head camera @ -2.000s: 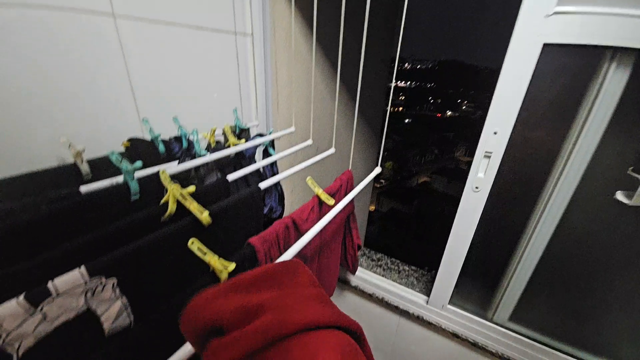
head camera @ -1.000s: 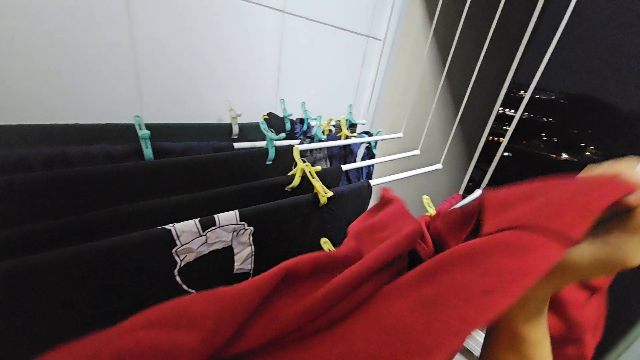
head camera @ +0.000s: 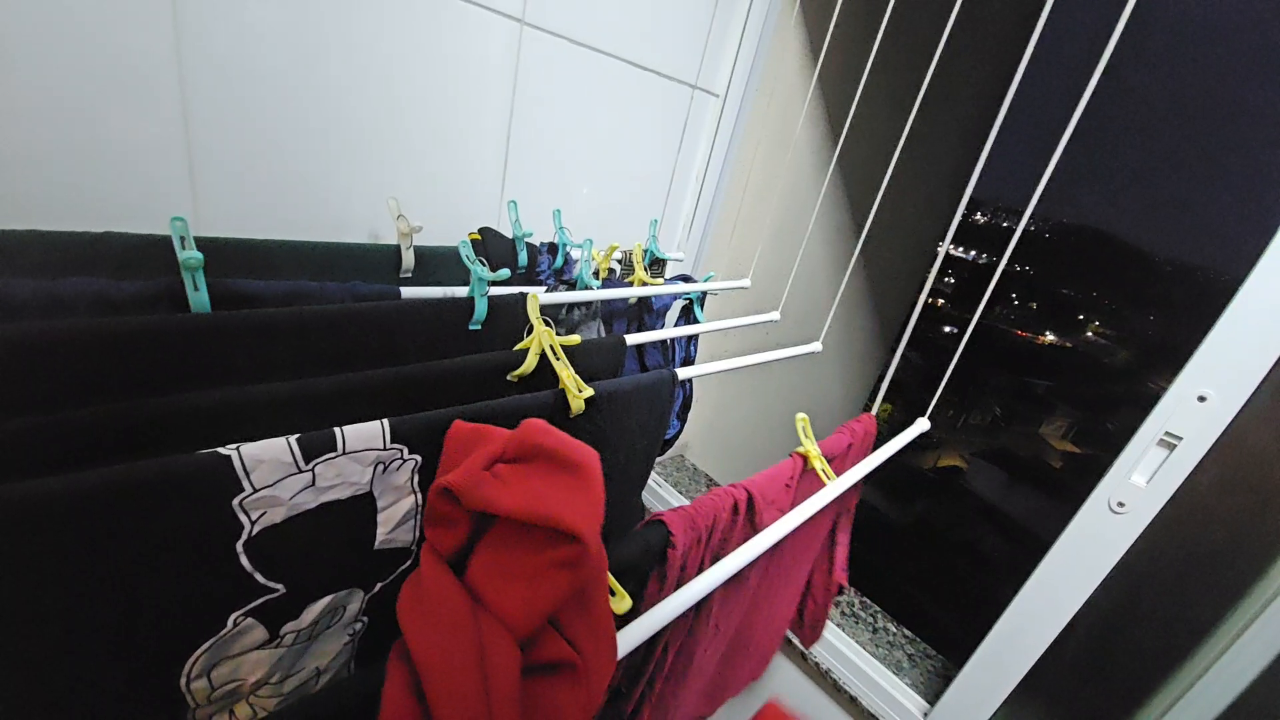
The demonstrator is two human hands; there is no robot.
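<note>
Neither of my hands shows in the head view now. A bright red cloth garment (head camera: 510,560) stands bunched up in the lower middle, in front of a black garment with a pale printed figure (head camera: 330,500); what holds it up is hidden. To its right, a dark red garment (head camera: 740,540) hangs by a white rod (head camera: 770,540), with a yellow clothespin (head camera: 814,447) on its top edge. Part of another yellow clothespin (head camera: 618,596) peeks out beside the bright red cloth. A small red patch (head camera: 775,711) shows at the bottom edge.
Dark garments (head camera: 150,350) cover several parallel rods of a hanging drying rack. Green clothespins (head camera: 189,265) and yellow clothespins (head camera: 548,355) sit on them. White cords (head camera: 965,210) rise from the rod ends. A tiled wall (head camera: 340,110) stands behind; a white window frame (head camera: 1130,490) is at the right.
A hand held the bright red cloth stretched out at the right one second ago; now that hand is out of view and the cloth is bunched in the lower middle.
</note>
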